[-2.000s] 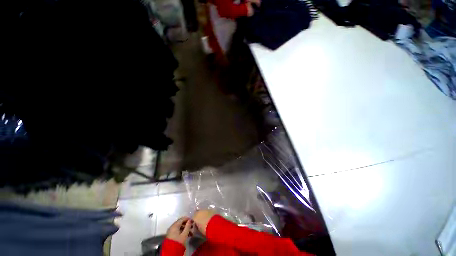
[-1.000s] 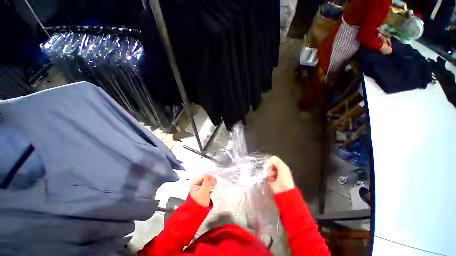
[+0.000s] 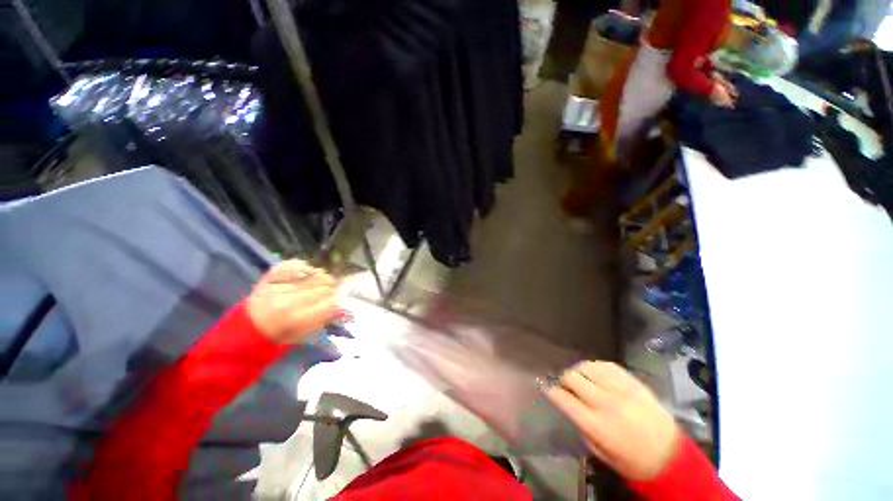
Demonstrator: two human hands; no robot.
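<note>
A clear plastic garment bag point(image 3: 460, 357) is stretched between my two hands, blurred and partly see-through. My left hand point(image 3: 294, 301) grips its left edge, in front of the blue-grey garments. My right hand point(image 3: 612, 411) grips its right edge, lower and nearer the table. The blue-grey garments point(image 3: 117, 245) hang at the left, uncovered, with a dark strip inside the collar opening.
Black garments point(image 3: 411, 127) hang ahead beside a metal pole point(image 3: 315, 108). Shiny bagged garments point(image 3: 166, 103) hang at the far left. A white table point(image 3: 783, 294) runs along the right. A person in red sleeves point(image 3: 697, 49) handles dark cloth point(image 3: 749, 127) at its far end.
My hands have moved wide apart, left hand up and left to the blue-grey garments, right hand down and right. The bunched bag is now spread between them.
</note>
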